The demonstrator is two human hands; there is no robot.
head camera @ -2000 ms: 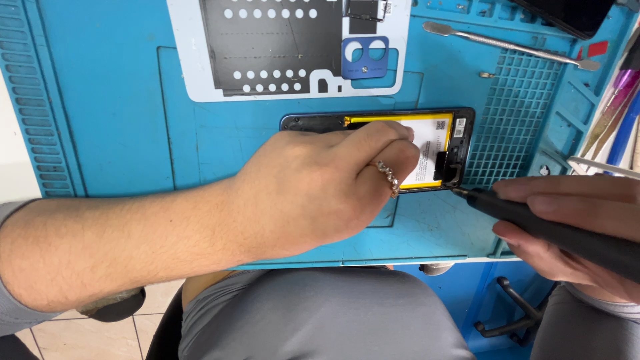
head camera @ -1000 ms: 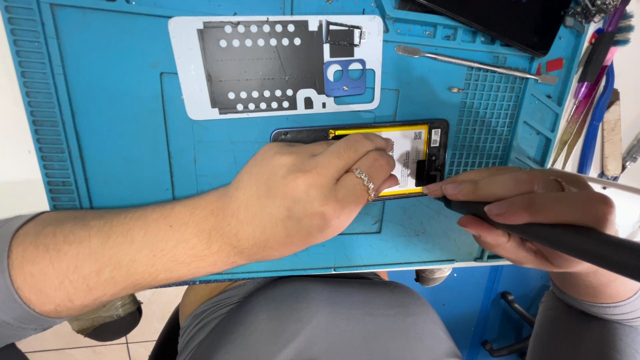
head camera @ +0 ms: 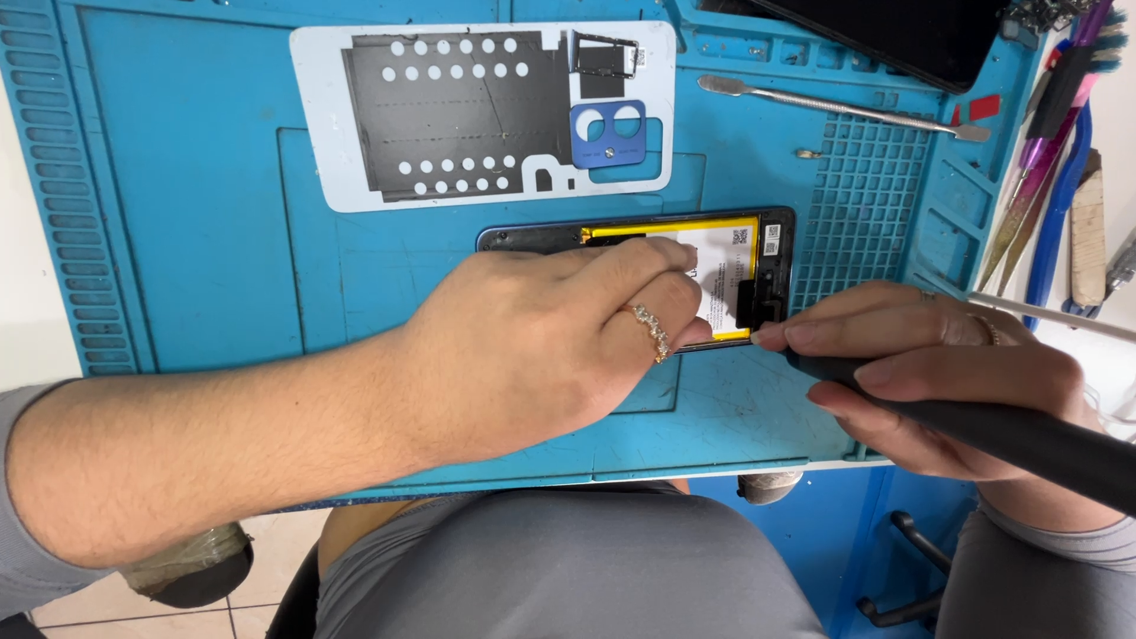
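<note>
A smartphone with its back off (head camera: 779, 266) lies on the blue silicone repair mat (head camera: 195, 222), its yellow-edged white battery (head camera: 723, 288) showing. My left hand (head camera: 568, 328), with a ring on one finger, rests over the phone's middle, fingers bent down against it; the fingertips' hold is partly hidden. In my right hand (head camera: 932, 373) is a thick black pen-shaped tool (head camera: 994, 435), slanting down from the right to the phone's lower right corner. One fingertip of that hand reaches the phone's near edge there. The tool's tip is hidden.
Above the phone lies a light phone back cover (head camera: 324, 115) with a blue camera cover (head camera: 607, 160) and a small black frame on it. A metal spudger (head camera: 852, 108) lies at upper right near a dark phone (head camera: 896, 35). Brushes and tweezers (head camera: 1021, 222) stand along the right edge.
My right hand's fingers have moved forward along the tool to the phone's corner, covering the tip that showed earlier. My left hand stays over the phone. The view has shifted somewhat.
</note>
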